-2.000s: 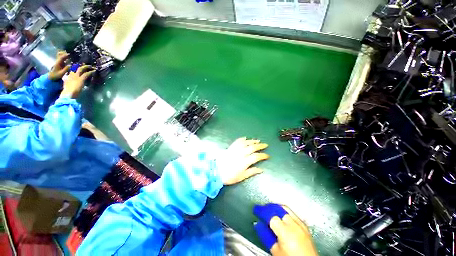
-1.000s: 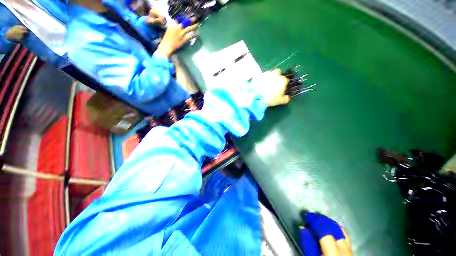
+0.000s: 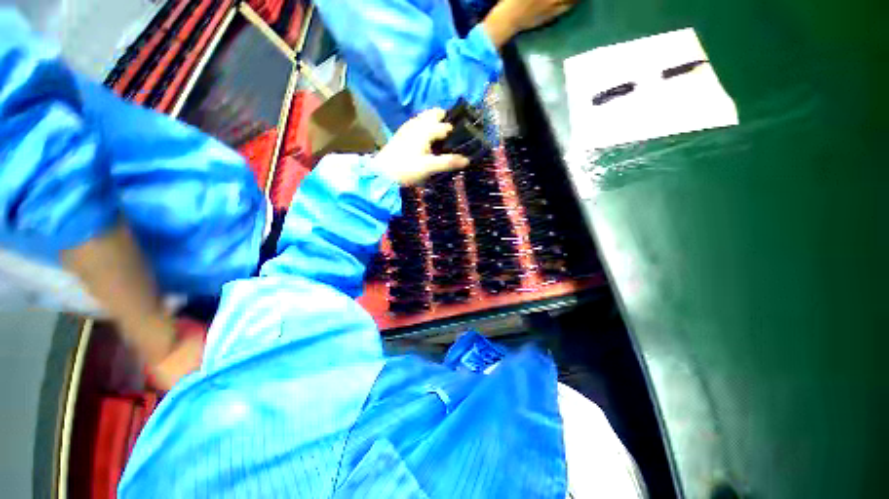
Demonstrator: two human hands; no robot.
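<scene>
My left hand [image 3: 421, 151] is over the far part of a red tray [image 3: 419, 317], with its thumb and fingers around a group of black clips [image 3: 470, 129]. The fingers partly hide the group, and I cannot tell whether it touches the tray. The tray holds even rows of black clipped pieces with shiny wire ends. My right hand is out of the picture. A white sheet [image 3: 648, 93] with two black marks lies on the green bench [image 3: 751, 292].
Another worker's blue sleeve and hand [image 3: 526, 15] are at the top. A blurred person's arm [image 3: 122, 283] reaches down at the left. A brown box [image 3: 341, 127] and red trays [image 3: 258, 151] stand behind my left arm.
The view has swung left and down. My left hand has moved from the clip group beside the white sheet to over the tray, and that group is gone from the bench. My right hand has left view.
</scene>
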